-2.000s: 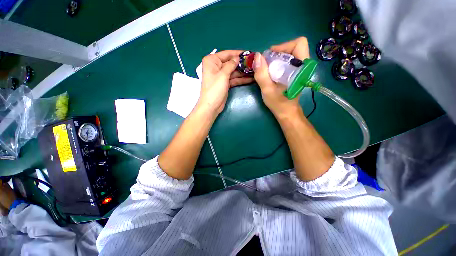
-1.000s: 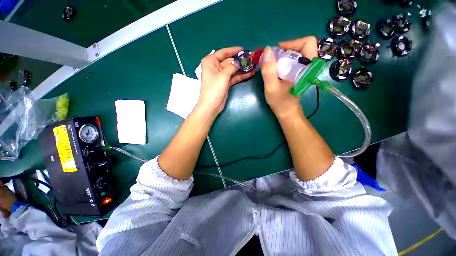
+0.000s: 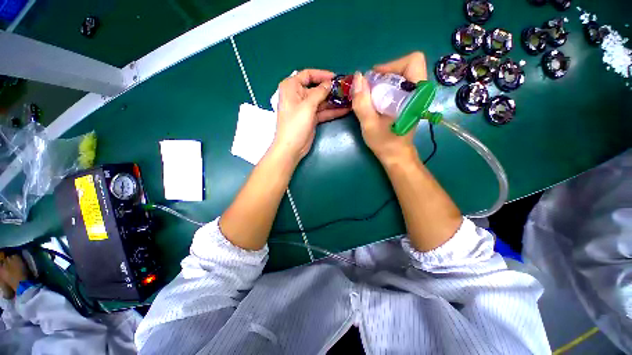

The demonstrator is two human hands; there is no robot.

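Note:
My left hand (image 3: 303, 107) holds a round dark shiny housing (image 3: 337, 91) between thumb and fingers. My right hand (image 3: 380, 114) grips a clear dispensing syringe (image 3: 388, 96) with pale contents. Its red tip (image 3: 348, 86) is over the right side of the housing, partly behind my fingers. Whether it touches cannot be told. A green adapter cap (image 3: 416, 108) is at the rear, joined to a clear air hose (image 3: 488, 156) that curves down to the bench edge. Several more housings (image 3: 483, 68) lie in a cluster to the right.
White tissue (image 3: 253, 132) and a white card (image 3: 182, 170) lie left of my forearm. A black controller (image 3: 104, 232) and plastic bag (image 3: 41, 156) are further left. A black cable (image 3: 346, 220) crosses the bench. White parts (image 3: 615, 52) lie far right. Other people's sleeves show at both sides.
The syringe has moved left, bringing its red tip back over the housing. The neighbour's grey sleeve has withdrawn from the upper right, uncovering more housings and the white parts.

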